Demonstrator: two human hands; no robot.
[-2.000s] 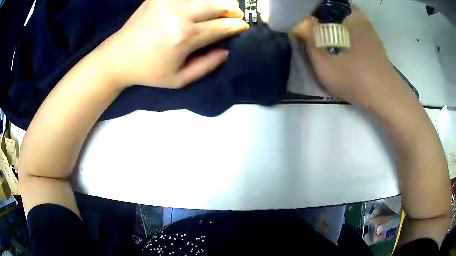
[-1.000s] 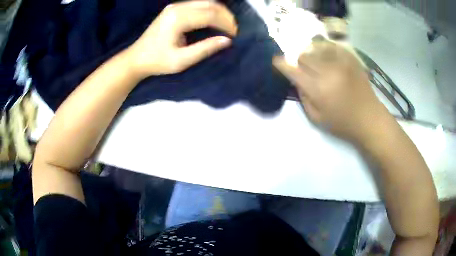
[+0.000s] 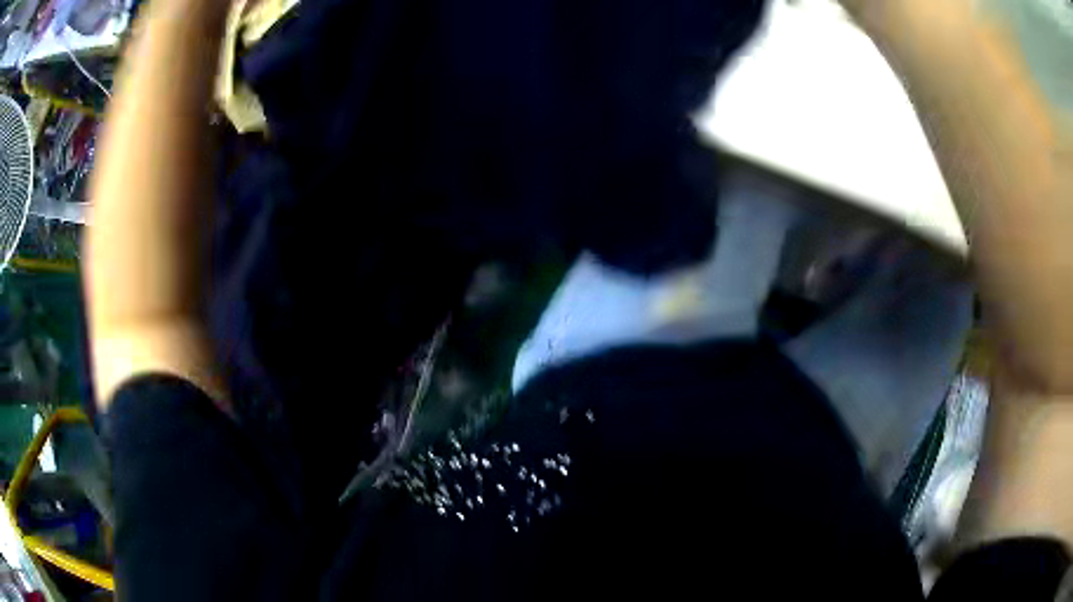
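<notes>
The navy garment (image 3: 506, 129) hangs over the front edge of the white table, a wide dark mass from the top centre down to the left beside the lap. Both of my forearms reach up past the top edge of the picture, the left one at far left and the right one at far right. My left hand and my right hand are cut off, so their hold cannot be seen. The sewing machine head is out of the picture. The view is blurred.
The white table (image 3: 853, 124) shows at upper right. Tan scraps (image 3: 244, 106) hang at upper left. A fan (image 3: 12, 176) stands at the far left edge, above a yellow frame (image 3: 59, 559). Blue jeans (image 3: 624, 308) show below the table edge.
The view has swung down and left. The garment now hangs over the table's front edge instead of lying on top. Both hands have passed out of the picture at the top.
</notes>
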